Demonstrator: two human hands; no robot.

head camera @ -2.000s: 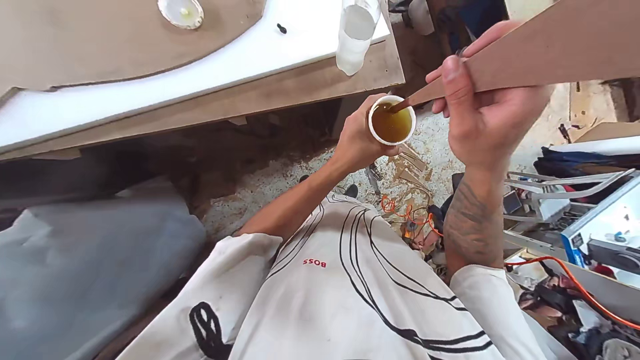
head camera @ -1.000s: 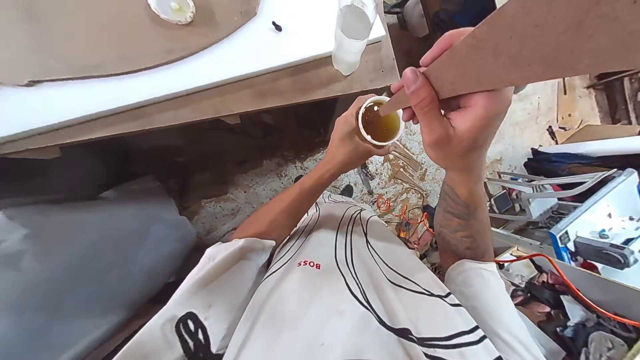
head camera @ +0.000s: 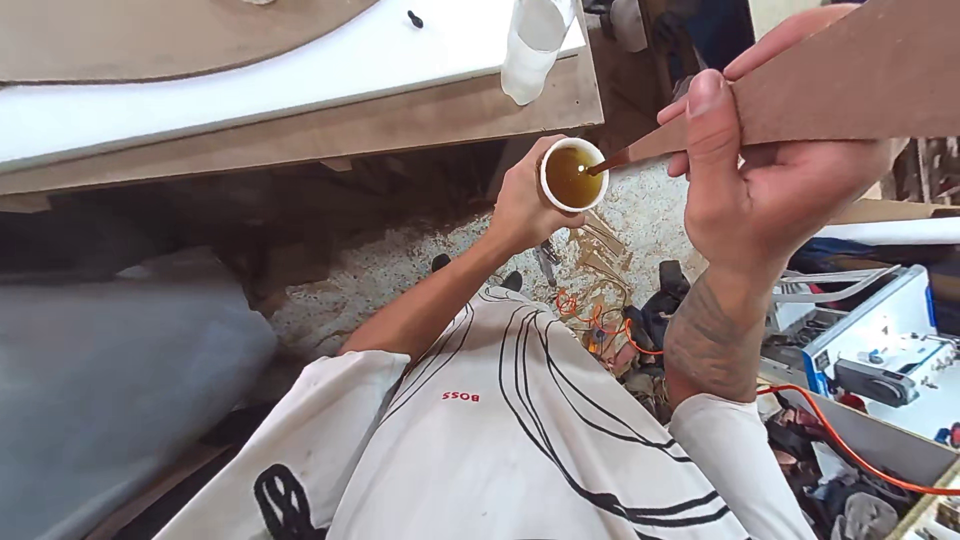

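Observation:
My left hand (head camera: 529, 199) is wrapped around a white cup (head camera: 550, 196) of yellow-brown liquid (head camera: 571, 184), beside the table edge. In my right hand (head camera: 739, 161) is a flat, tapered brown board (head camera: 847, 82), likely thin fibreboard. Its narrow, wet-looking tip is at the liquid, just inside the cup's right rim. The board widens toward the upper right and runs out of view. My right thumb lies on its near face, and some fingers are partly hidden behind it.
A worktable (head camera: 420, 127) carries a white sheet (head camera: 300, 90), a curved brown panel (head camera: 165, 37) and a translucent plastic bottle (head camera: 534, 52). Grey sheeting (head camera: 120, 367) lies at left. An orange cord (head camera: 840, 442) crosses a cluttered box at right; debris covers the floor (head camera: 390, 262).
The board's tip has shifted within the cup, from the left part of the liquid to the right side. Both hands have kept their hold.

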